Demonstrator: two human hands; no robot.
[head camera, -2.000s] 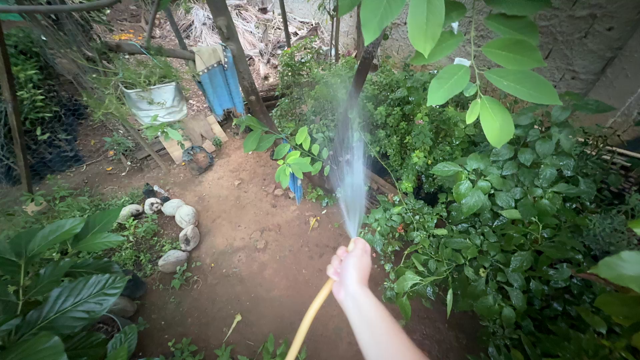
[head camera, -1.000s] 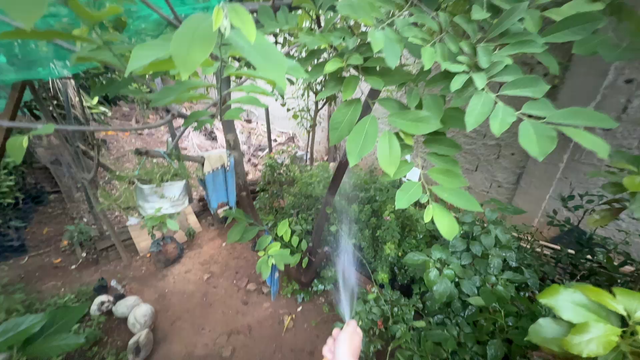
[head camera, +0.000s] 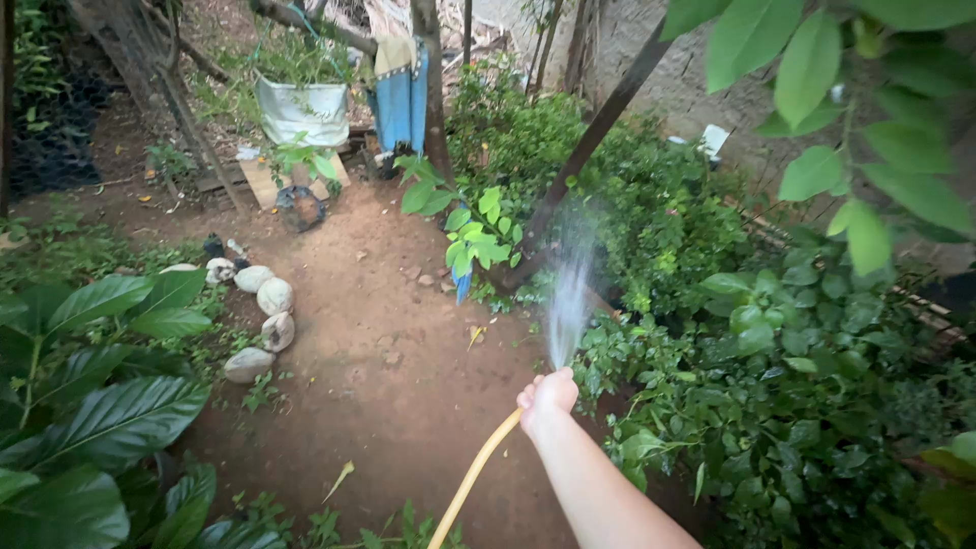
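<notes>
My right hand (head camera: 547, 396) is closed around the end of a yellow garden hose (head camera: 474, 471), with the arm coming in from the lower right. From the fist a spray of water (head camera: 570, 305) fans upward and away, over the edge of the green shrubs (head camera: 671, 229). The hose curves down from the hand to the bottom edge of the view. Its mouth is hidden by my fingers. Broad wet-looking leaves (head camera: 755, 396) stand close to the right of the hand. My left hand is not in view.
A bare dirt path (head camera: 381, 381) runs ahead. Several coconut husks (head camera: 274, 296) edge a bed on the left, near large dark leaves (head camera: 107, 419). A slanting trunk (head camera: 587, 145) rises behind the spray. Farther off are a white planter bag (head camera: 303, 114), a blue cloth (head camera: 402, 107) and a rough wall (head camera: 648, 84).
The view has tilted down since one second ago, bringing my right forearm and the hose back into sight. The hand stays closed on the hose, and water sprays throughout.
</notes>
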